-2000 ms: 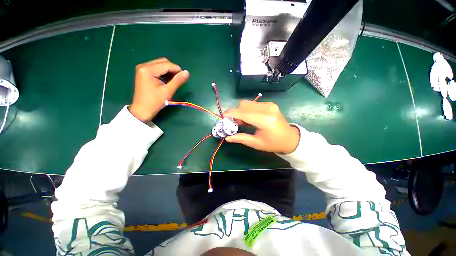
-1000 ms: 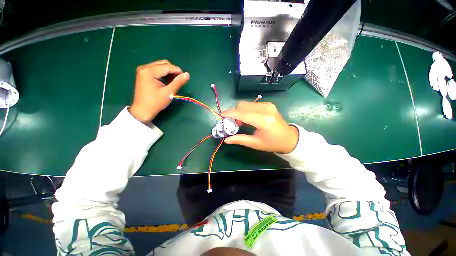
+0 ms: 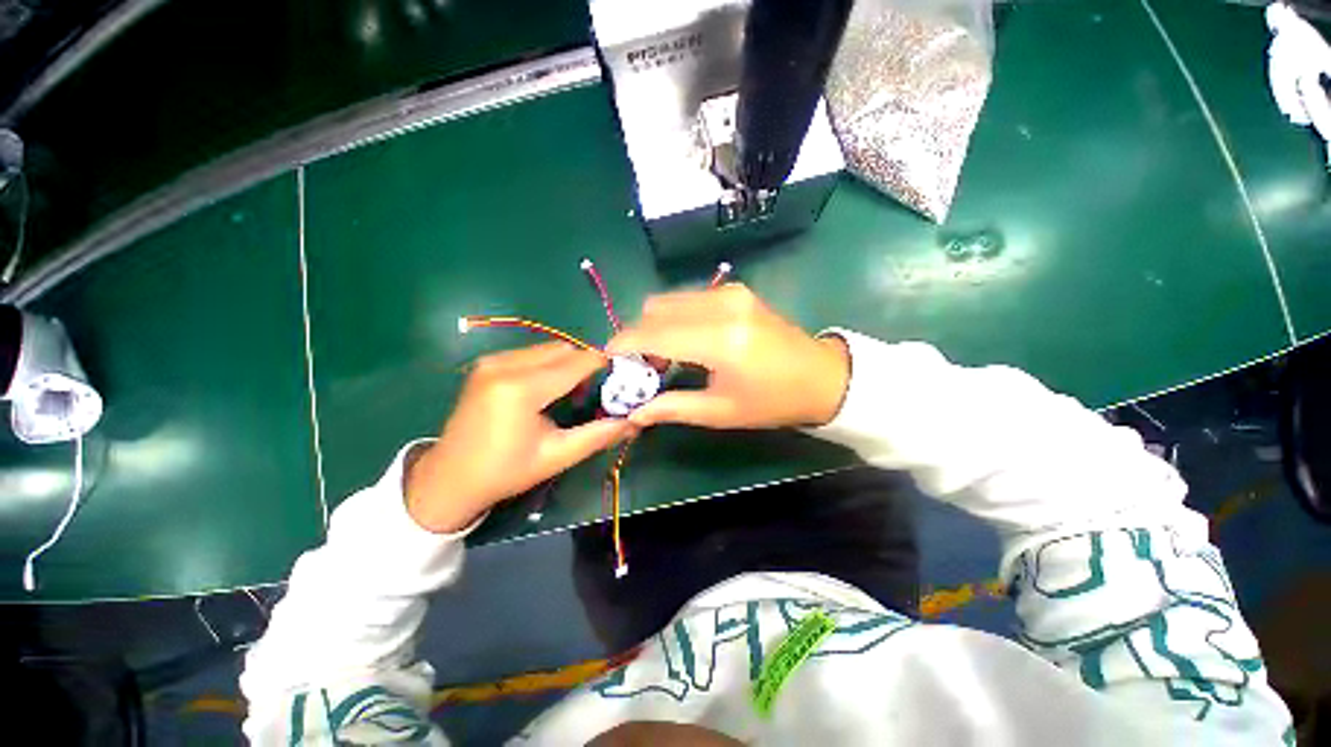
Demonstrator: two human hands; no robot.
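A small white-silver wired unit [image 3: 631,385] is held between my two hands over the green bench, near its front edge. Several red, yellow and dark lead wires [image 3: 619,504] spread out from it like a star, with pale connectors at their ends. My left hand [image 3: 504,431] grips the unit from the left with thumb and fingers. My right hand [image 3: 737,358] grips it from the right. The fingertips hide the unit's sides and part of some leads.
A white-silver screw feeder [image 3: 672,117] stands behind the hands, with a thick black bar [image 3: 788,88] slanting down to it. A clear bag of small screws [image 3: 912,110] lies beside it. A white camera unit with cable [image 3: 56,387] is at far left, white housings [image 3: 1296,66] at far right.
My left hand has moved right and down and now holds the unit too. My right hand has stayed on the unit. The view has shifted and tilted, showing more of the camera unit at left.
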